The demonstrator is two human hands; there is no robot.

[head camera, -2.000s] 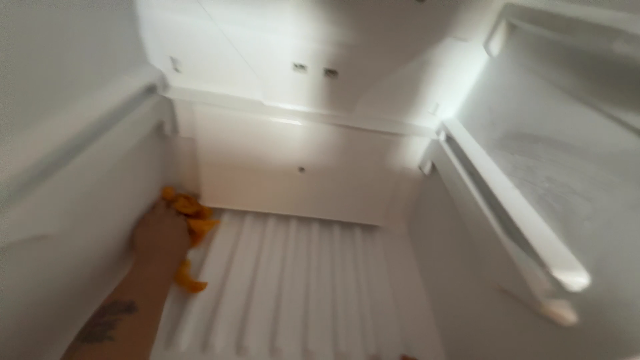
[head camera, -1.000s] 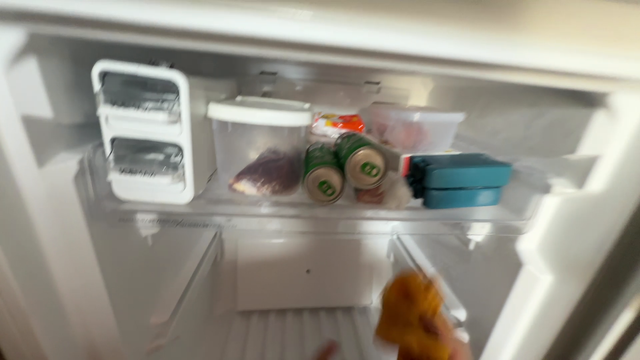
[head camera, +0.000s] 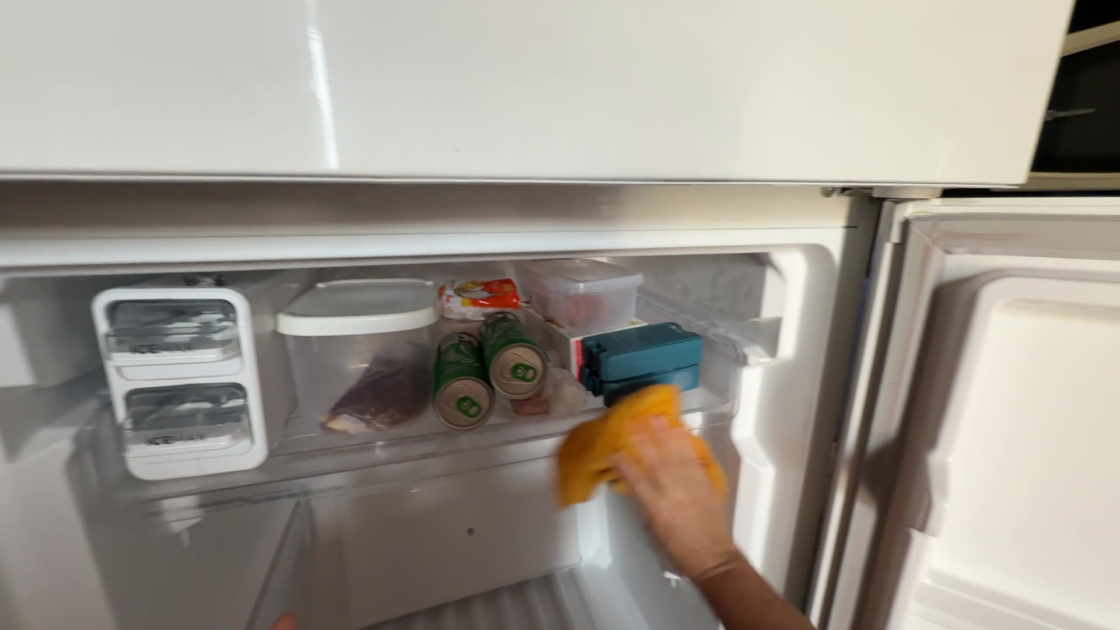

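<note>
My right hand (head camera: pixel 678 494) grips a bunched orange cloth (head camera: pixel 612 442) at the right front of the clear shelf (head camera: pixel 350 464), just below a teal lidded box (head camera: pixel 643 354). Both hand and cloth are slightly blurred. Of my left hand (head camera: pixel 283 622), only a fingertip shows at the bottom edge, low in the compartment; the rest is out of frame, so what it does cannot be seen.
On the shelf stand a white ice-tray unit (head camera: pixel 184 381), a white-lidded clear container (head camera: pixel 359 350), two green cans (head camera: pixel 462 381), an orange-and-white packet (head camera: pixel 479 297) and a small plastic tub (head camera: pixel 584 293). The fridge door (head camera: pixel 1024 420) stands open at right.
The view has pulled back from the ribbed floor to the shelf. One second ago the cloth was below the shelf; now my right hand has it up at the shelf's front edge.
</note>
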